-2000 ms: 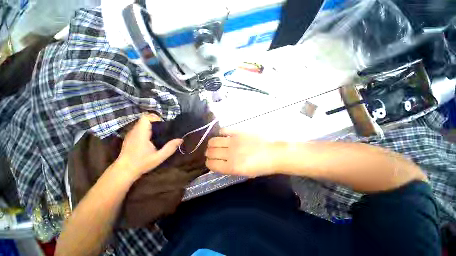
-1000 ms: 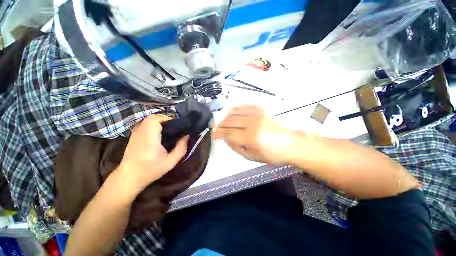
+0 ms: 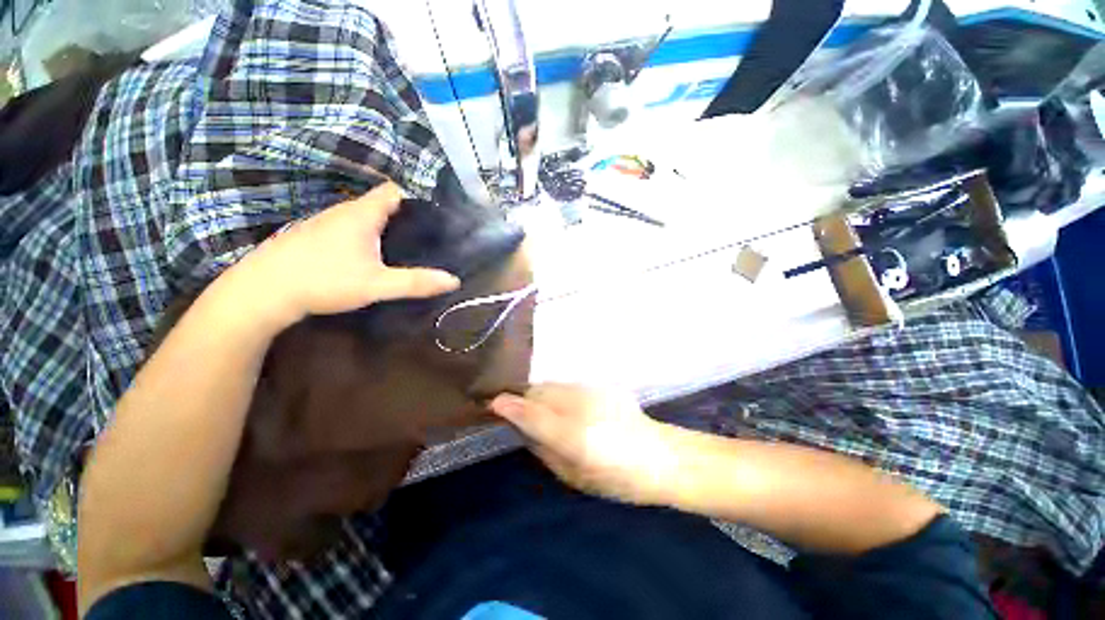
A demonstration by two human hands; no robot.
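Note:
Brown fabric (image 3: 351, 388) lies spread left of the needle and hangs over the table's front edge. A dark band (image 3: 442, 236) lies along its upper side, beside plaid fabric (image 3: 291, 109). My left hand (image 3: 351, 260) rests on the dark band and brown fabric, fingers and thumb spread. My right hand (image 3: 582, 436) pinches the brown fabric's edge near the table front. A white cord loop (image 3: 479, 321) lies on the brown fabric between my hands. The presser foot area (image 3: 527, 206) of the sewing machine is just beyond the band; its contact with the cloth is unclear.
A dark pointed tool (image 3: 624, 211) and a small orange-red tool (image 3: 624, 166) lie right of the needle. A brown square (image 3: 749, 263) and an open cardboard box (image 3: 860, 273) with a dark rod are farther right. A clear plastic bag (image 3: 927, 97) is behind. More plaid fabric (image 3: 969, 412) lies at right.
My right hand has moved from near the cord toward the table front. The brown fabric is spread flatter and the cord loop lies open. My left hand's fingers have spread. The view has shifted.

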